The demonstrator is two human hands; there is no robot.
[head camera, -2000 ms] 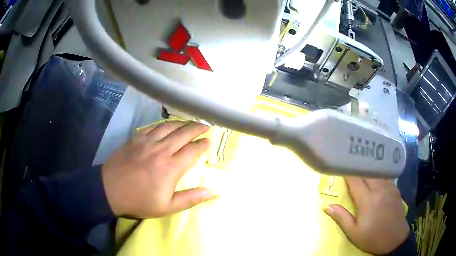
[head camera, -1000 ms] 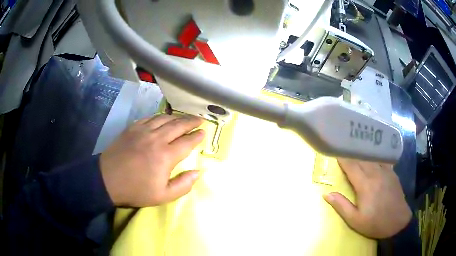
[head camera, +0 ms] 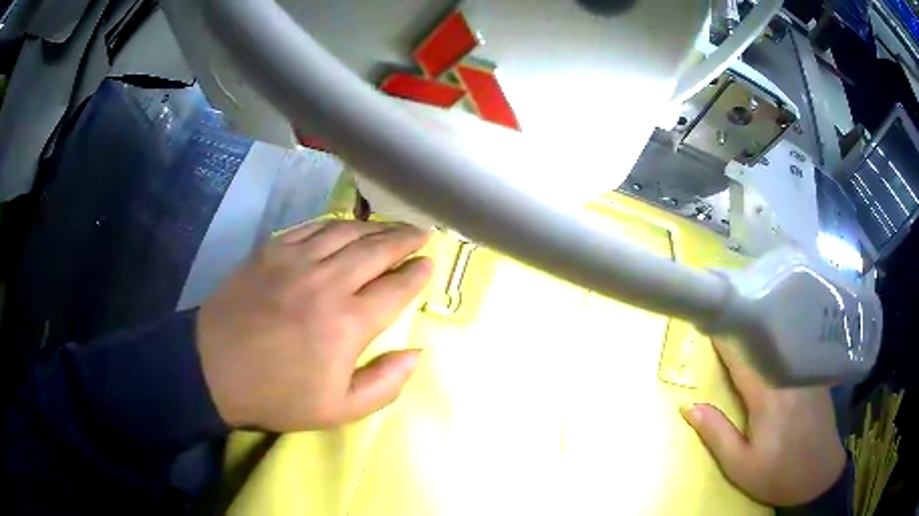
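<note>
A large yellow panel (head camera: 403, 454) lies under both hands, its middle washed out by glare. A template frame faced in yellow lies over it, with one short slotted arm (head camera: 453, 287) beside my left fingertips and another (head camera: 681, 353) beside my right hand. My left hand (head camera: 317, 323) lies flat, palm down, on the yellow material at the left, fingers slightly apart. My right hand (head camera: 771, 428) rests on the right side of the panel, its fingers partly hidden by the lamp head. The needle is hidden by glare and the lamp neck.
The white sewing head (head camera: 564, 71) with its red badge overhangs the work. The lamp's pale neck (head camera: 484, 197) and head (head camera: 801, 317) cross in front. A strap bundle (head camera: 877, 454) stands at lower right. A grey control panel (head camera: 887, 181) is at right, and grey sheets (head camera: 40, 91) hang at upper left.
The sewing head and lamp appear larger and further right, and the lamp head looks foreshortened. Both hands stay on the panel beside the frame arms.
</note>
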